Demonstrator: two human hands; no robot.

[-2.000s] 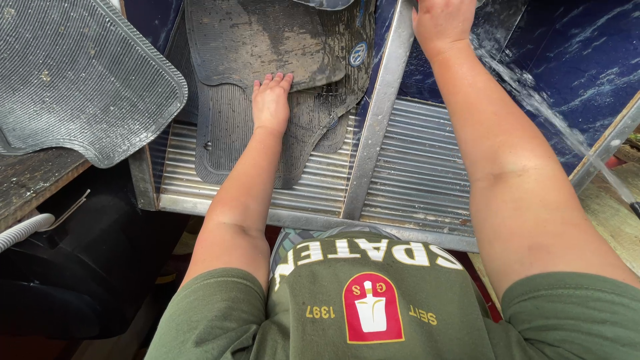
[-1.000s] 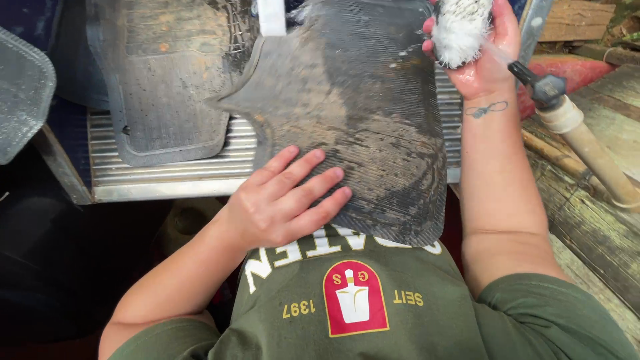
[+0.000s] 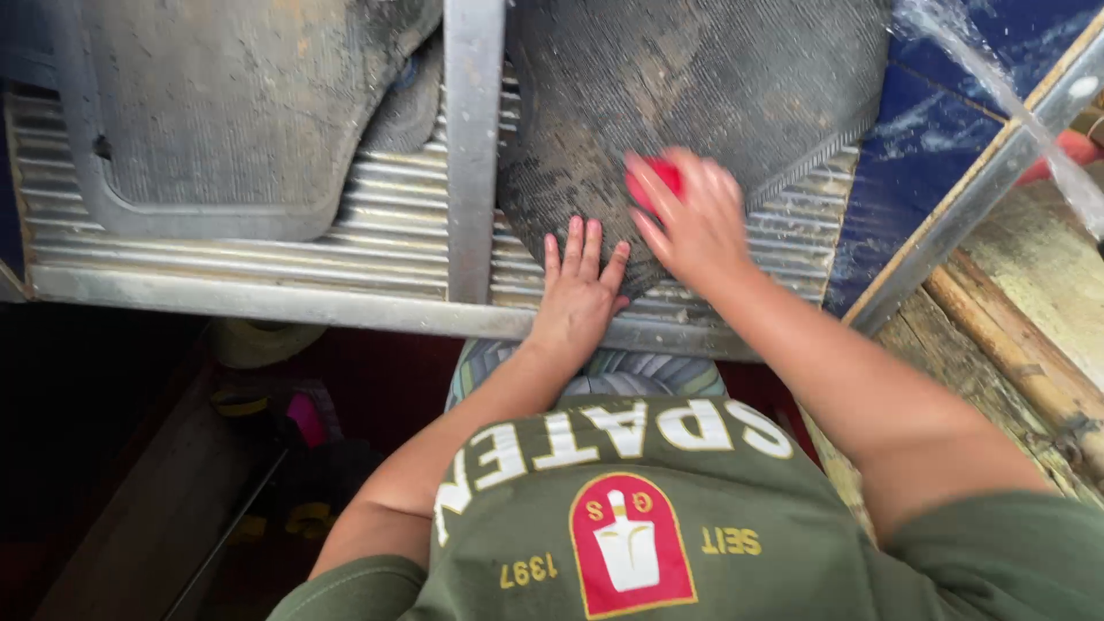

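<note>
A dirty ribbed rubber car mat [image 3: 742, 86] lies on the right part of a ridged metal washboard sink [image 3: 793, 250]. My left hand [image 3: 578, 293] rests palm down with spread fingers on the mat's near corner. Just right of it, my right hand [image 3: 699, 216], blurred, grips a red scrubbing brush or similar scrubber [image 3: 660, 183] against the mat; its exact kind is hard to tell. A second rubber car mat [image 3: 224, 112] lies on the left part, beyond the metal divider [image 3: 473, 155], partly over another dark mat [image 3: 405, 112].
Water streams [image 3: 1018, 103] across the upper right, over the blue tiled side [image 3: 888, 190]. A metal-edged rim [image 3: 966, 190] bounds the sink there, with a wooden plank and a bamboo pole [image 3: 1018, 345] beyond. The sink's front metal edge [image 3: 345, 312] runs before my body.
The ribbed mat, held over the sink's near edge a second ago, now lies on the ridged surface. My right hand, which held a white-bristled brush under the water, has moved onto the mat.
</note>
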